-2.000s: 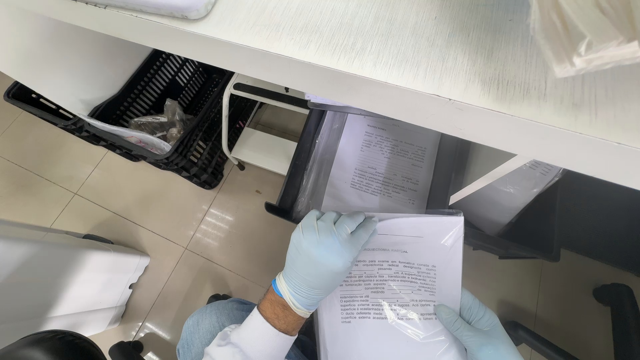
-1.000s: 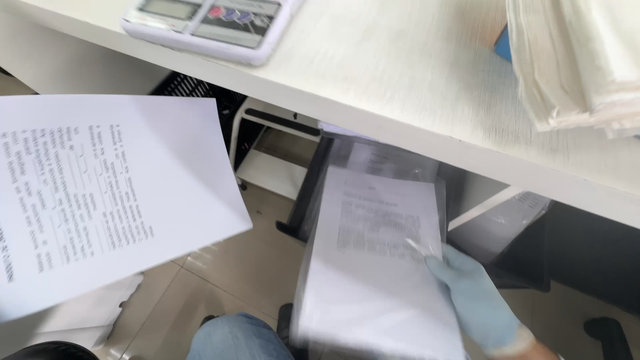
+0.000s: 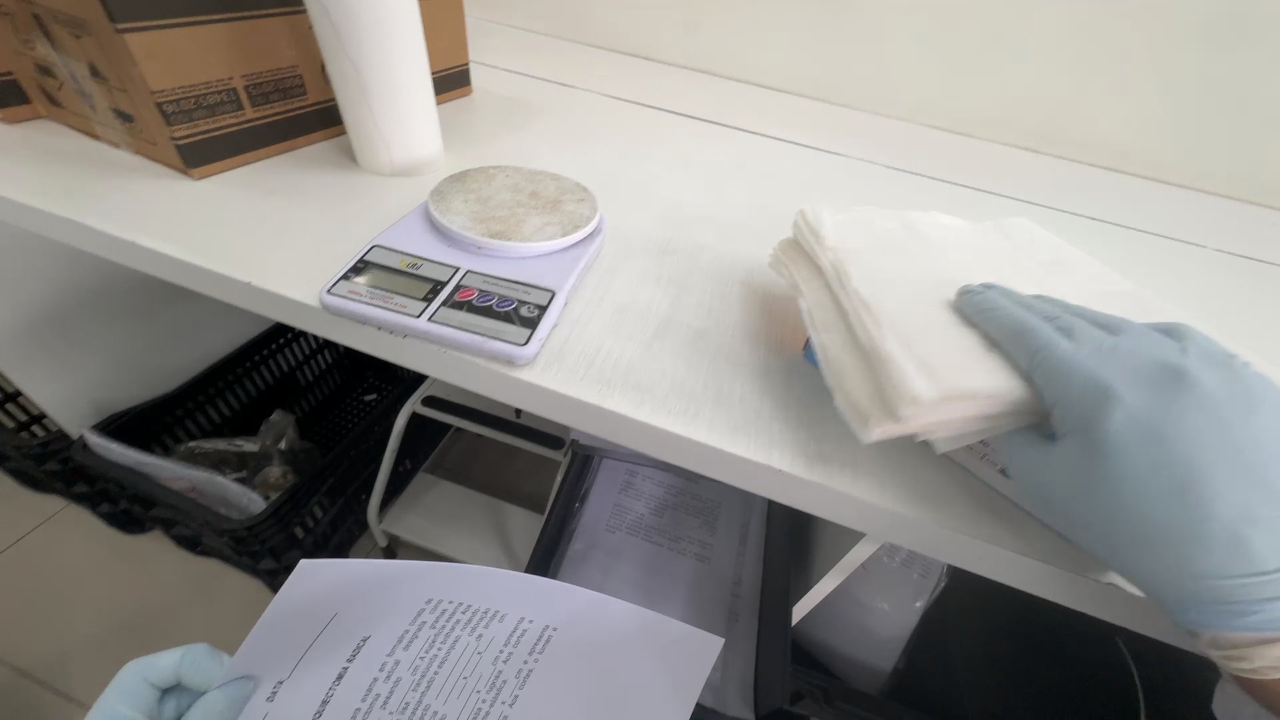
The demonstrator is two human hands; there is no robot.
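At the lower left my left hand [image 3: 175, 682], in a light blue glove, pinches the edge of a printed paper sheet [image 3: 470, 640]. On the right my gloved right hand [image 3: 1130, 430] rests on a stack of folded white cloths or paper towels [image 3: 940, 310] on the white tabletop, its fingertips on top and its thumb side hidden. Part of a box or pad bearing print shows under the stack. A digital kitchen scale [image 3: 460, 270] with a round, stained platform stands left of the stack. Below the table edge, an open drawer [image 3: 775, 610] holds printed sheets in plastic.
A cardboard box [image 3: 240, 90] and an upright white roll [image 3: 385, 90] stand at the back left of the white table [image 3: 680, 330]. Under it are a black plastic crate [image 3: 330, 370] with bagged items, a white metal step frame [image 3: 450, 520] and another sheet in plastic [image 3: 870, 620].
The right hand has left the plastic-covered sheets and now lies on the white stack. The left hand holds a loose sheet away from them. The view has swung up toward the tabletop.
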